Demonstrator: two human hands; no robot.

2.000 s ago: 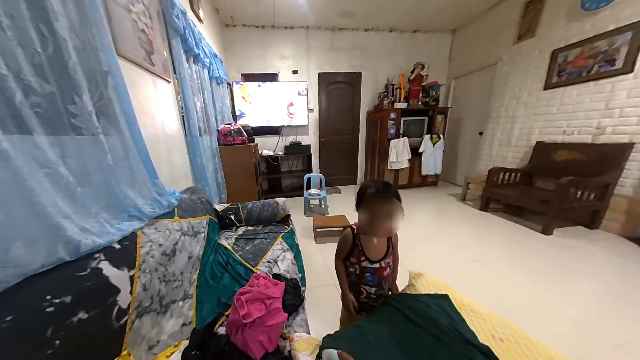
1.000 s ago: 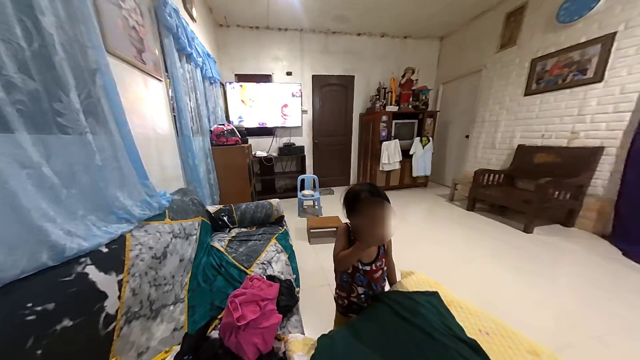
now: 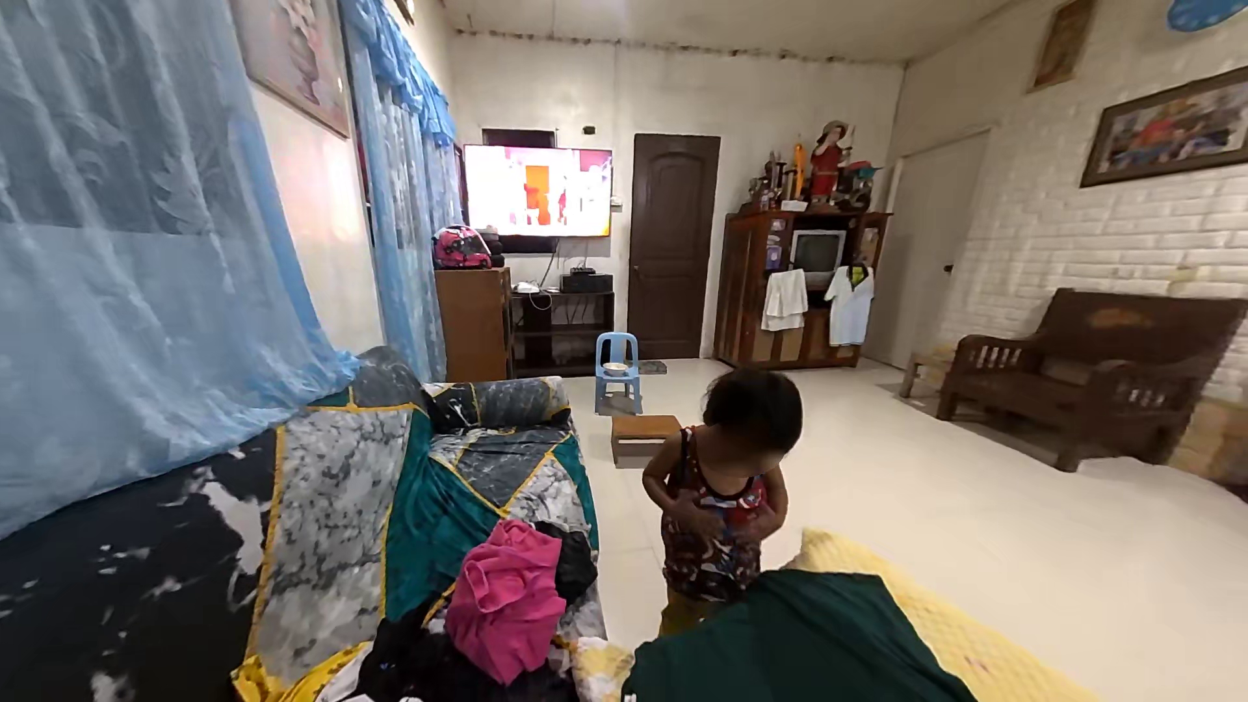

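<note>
Neither my left hand nor my right hand shows in the head view. A dark green cloth lies at the bottom edge, over a yellow quilted cover. To its left, a bright pink garment rests in a heap beside black clothes on the patterned sofa cover. A small person in a printed sleeveless top stands just beyond the green cloth, head bent down, both hands on the front of the top.
A brown box and a blue plastic chair holding a bowl stand on the tiled floor behind the person. A wooden bench is at the right, a wooden cabinet at the back and a lit television on the far wall.
The person has lowered their head, and a hand that was raised near the face one second ago is at the chest. The picture on the television has changed.
</note>
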